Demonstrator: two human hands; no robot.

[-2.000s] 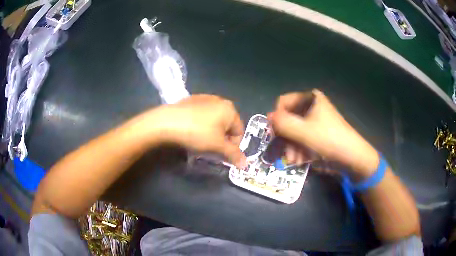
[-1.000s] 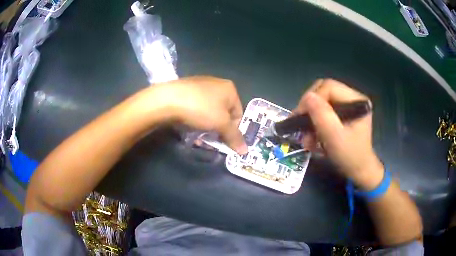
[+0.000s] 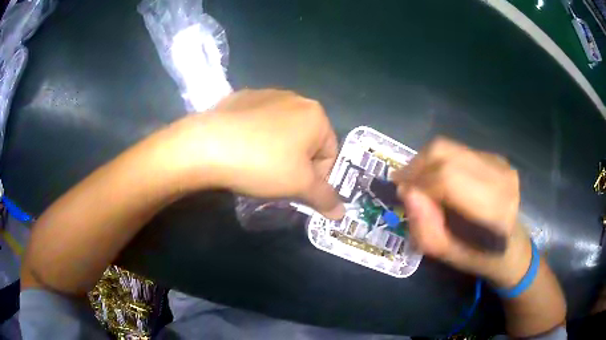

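Note:
The white power strip housing (image 3: 364,260) lies open on the dark bench mat, with a green circuit board, a blue round part and brass strips showing inside. My left hand (image 3: 279,149) is at its left side, thumb or finger pressing at the inner left edge near where the white cord (image 3: 300,208) enters. My right hand (image 3: 462,206) is over the housing's right side, blurred, gripping a dark thick tool (image 3: 480,230). The tool's dark end seems to reach into the housing; its exact contact is hidden.
A bagged white cord (image 3: 199,61) lies beyond my left forearm. More clear plastic bags (image 3: 18,60) are at the far left. A pile of brass strips (image 3: 126,302) is below the bench edge. The green conveyor (image 3: 565,30) with its pale rail is at upper right, carrying another housing (image 3: 586,41).
My right hand has moved down and right, and the tool is now mostly covered by it. The housing sits slightly further right in view. The bagged cord has shifted toward the top edge.

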